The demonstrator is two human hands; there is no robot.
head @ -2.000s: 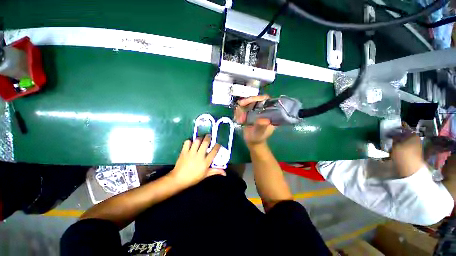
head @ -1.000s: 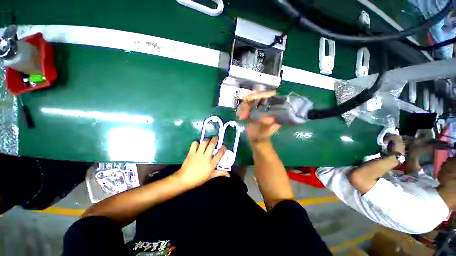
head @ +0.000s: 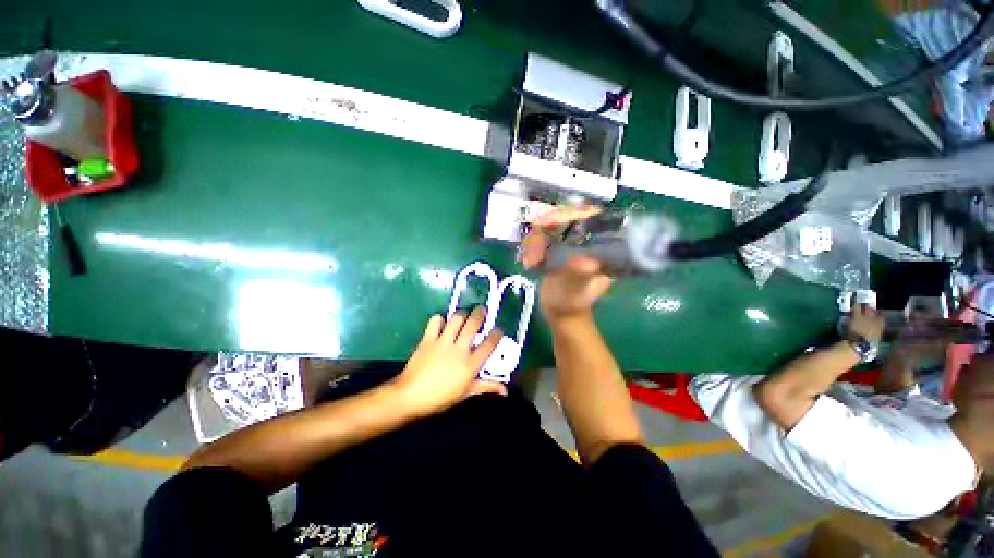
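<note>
Two white plastic housings [head: 524,316] lie side by side at the bench's front edge, loop ends pointing away from me. My left hand [head: 452,360] lies over their near ends and holds them. My right hand [head: 569,267] grips the grey electric screwdriver [head: 616,245], which is blurred, its black cable trailing right. The driver's tip is hidden by my fingers, close to the pick-up plate [head: 506,210] of the silver-white screw feeder [head: 567,178]. Whether a screw is on the bit cannot be told.
A red tray [head: 129,142] with a bottle and a green object stands at left, a black marker [head: 72,250] beside it. More white housings [head: 692,128] lie at the back and right. A clear plastic bag [head: 812,234] lies at right, near another worker's hand [head: 864,325].
The belt's housings at the back have shifted left in view. The feeder and the two held housings appear slightly further right. My right hand stays at the feeder with the driver.
</note>
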